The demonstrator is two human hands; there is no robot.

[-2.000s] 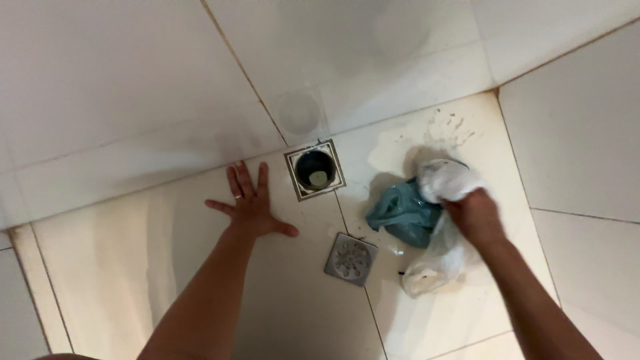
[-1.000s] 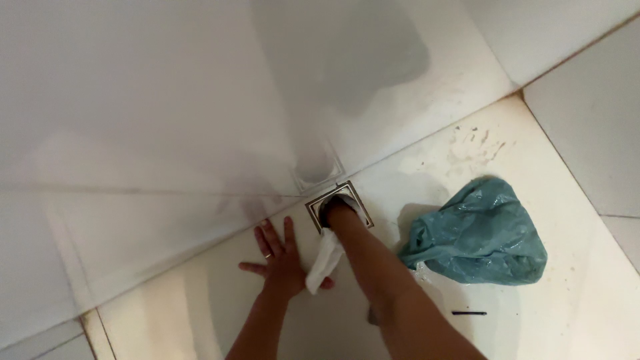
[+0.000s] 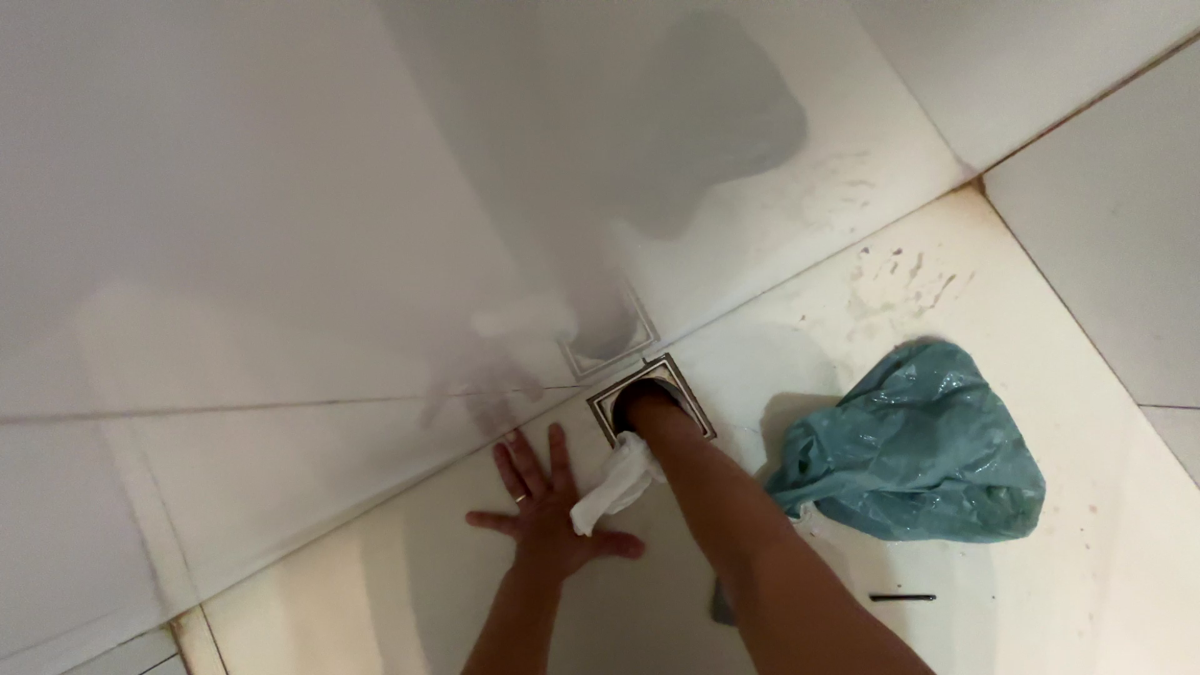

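My left hand [image 3: 547, 514] lies spread on the pale floor tile with a ring on one finger, left of the floor drain. Down inside the round opening of the square metal drain frame [image 3: 701, 419] is my right hand [image 3: 656, 412]; its fingers are hidden, so what they hold cannot be seen. A crumpled white plastic bag [image 3: 614, 483] hangs out of the opening beside my right wrist, its end near my left hand. To the right of my right forearm rests a teal plastic bag [image 3: 923, 450]. The drain grate [image 3: 722, 605] shows only partly behind that forearm.
A glossy tiled wall [image 3: 309, 234] rises right behind the drain and reflects it. Another wall [image 3: 1106, 225] meets it at the right corner. A thin black stick [image 3: 902, 597] lies on the floor below the teal bag, and dark smudges [image 3: 905, 277] mark the tile near the corner.
My right hand has moved from the bags at the right into the drain opening, and white plastic now trails there. The teal bag lies released and spread out. My left hand remains on the floor.
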